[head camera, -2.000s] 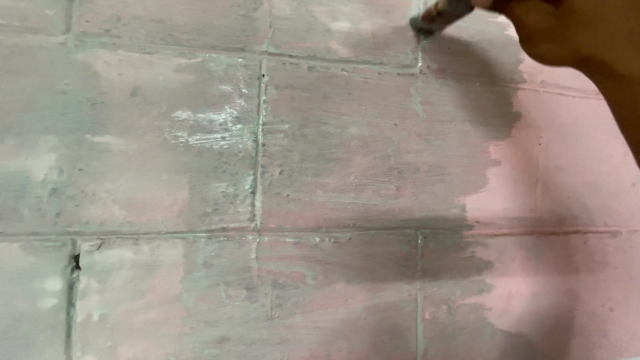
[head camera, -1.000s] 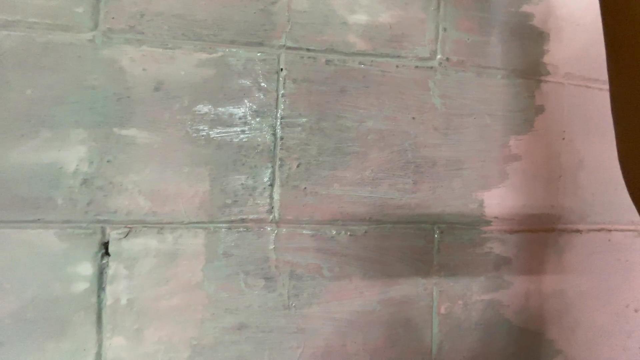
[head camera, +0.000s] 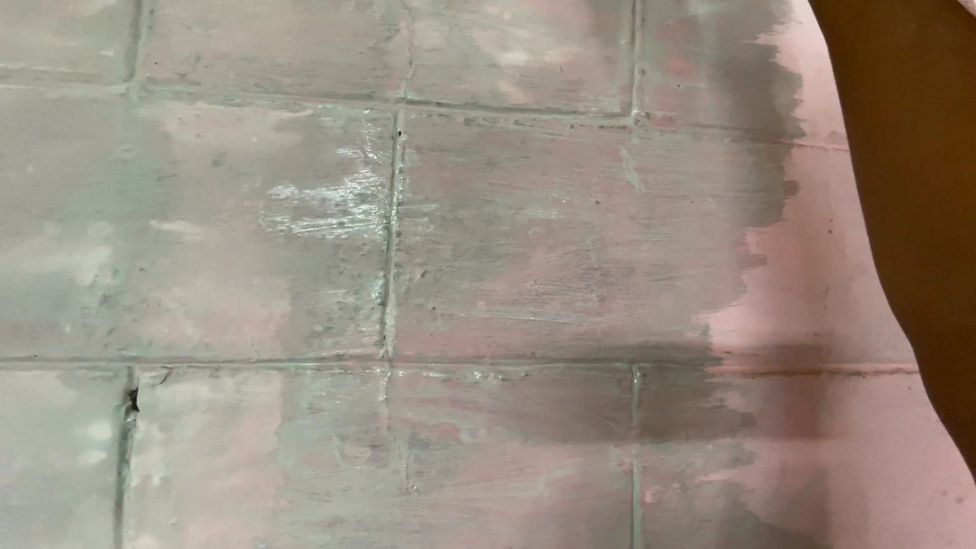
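A tiled or block-patterned wall (head camera: 518, 252) fills the head view, streaked with wet grey-green paint over pink. The paint's ragged edge (head camera: 770, 191) runs down the right side, with plain pink surface (head camera: 808, 282) beyond it. A forearm (head camera: 907, 191) crosses the right edge of the view; its hand is out of frame, so what it holds is hidden. Neither of my hands is visible. A glossy wet patch (head camera: 335, 202) shines left of the middle.
Grooves (head camera: 534, 366) divide the surface into large rectangles. A small dark chip (head camera: 133, 399) sits in a vertical groove at the lower left. Soft shadows fall across the lower right.
The hand with the brush at the top right two seconds ago has gone out of view, leaving only the forearm at the right edge.
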